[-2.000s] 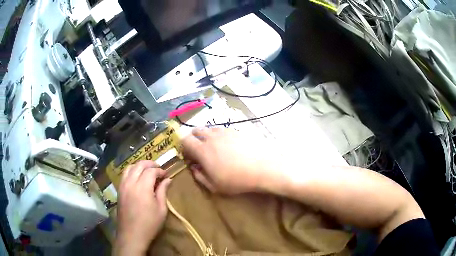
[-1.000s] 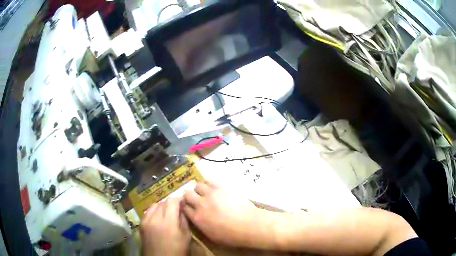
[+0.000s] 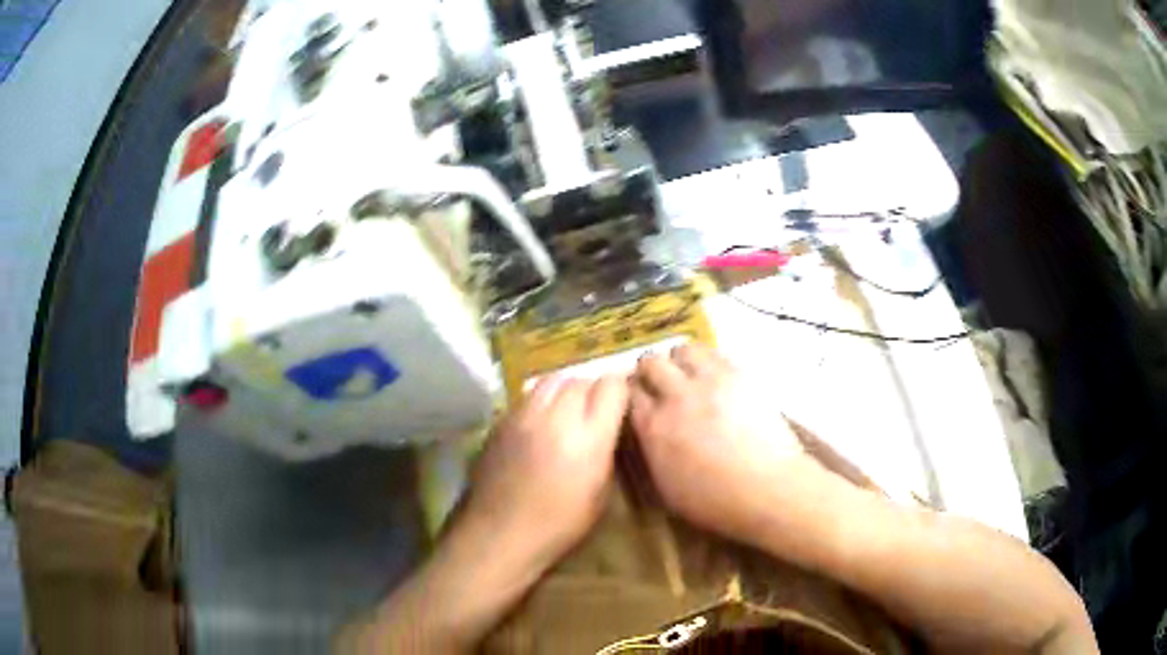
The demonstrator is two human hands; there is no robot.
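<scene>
The brown garment [image 3: 614,557] lies under both hands, with a thin tan strip running down its middle and a yellowish zipper-like edge with a small metal piece at the bottom. The yellow clamp frame [image 3: 602,335] with black handwriting is just beyond the fingertips; a white strip shows along its window. My left hand [image 3: 550,448] and my right hand [image 3: 717,441] are side by side, nearly touching, fingers curled down on the cloth at the frame's near edge. Both thumbs and the cloth edge under the fingers are hidden.
The white machine head [image 3: 346,346] with a blue logo is close left of my left hand. A metal clamp arm [image 3: 557,122] is behind the frame. A pink stick [image 3: 746,260] and black cable lie on the white plate [image 3: 845,384]. Beige pieces [image 3: 1088,71] hang right; brown cloth [image 3: 96,550] is lower left.
The view has swung left and closer, so the machine head fills more of the picture. My hands remain together at the frame; the cloth's zipper-like edge now shows at the bottom.
</scene>
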